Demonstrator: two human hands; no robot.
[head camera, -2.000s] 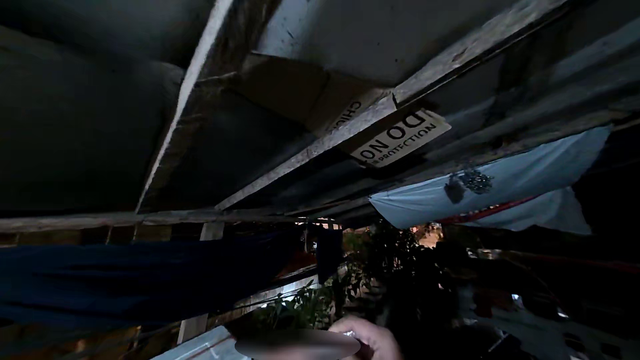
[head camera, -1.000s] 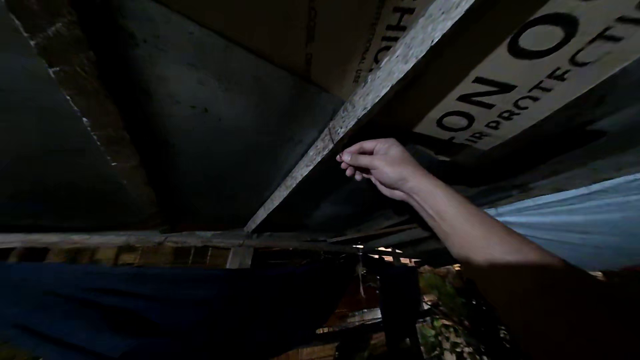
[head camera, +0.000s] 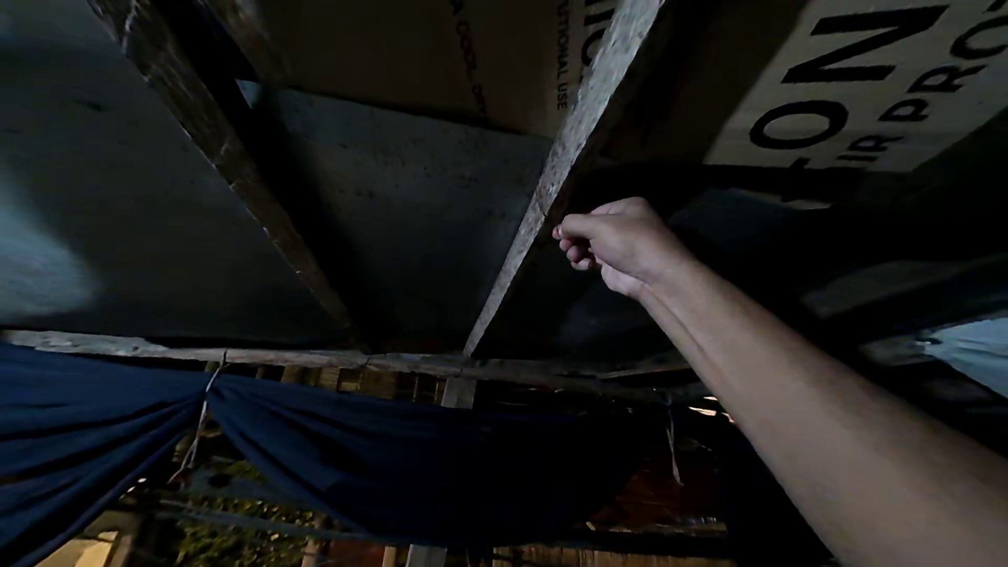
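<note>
My right hand (head camera: 618, 242) is raised beneath the roof, with thumb and forefinger pinched together beside the underside of a wooden rafter (head camera: 563, 161). A thin dark strand or wire seems to lie across the rafter at the fingertips, but it is too fine to tell whether the fingers hold it. The other fingers are curled. Above the hand, printed cardboard (head camera: 882, 87) and grey sheets (head camera: 409, 181) line the roof between the rafters. My left hand is out of the picture.
A second rafter (head camera: 228, 161) runs to the left. Dark blue cloth (head camera: 339, 441) hangs from a crossbeam (head camera: 291, 357), gathered by a string (head camera: 206, 402). Another cord (head camera: 673, 449) dangles near the middle right. Pale blue sheeting (head camera: 976, 354) hangs at the right edge, with foliage (head camera: 236, 535) below left.
Two seconds ago a hand was low in the view near a blurred object; since one second ago my right hand has been up at the rafter, fingers pinched. The view has turned up and left.
</note>
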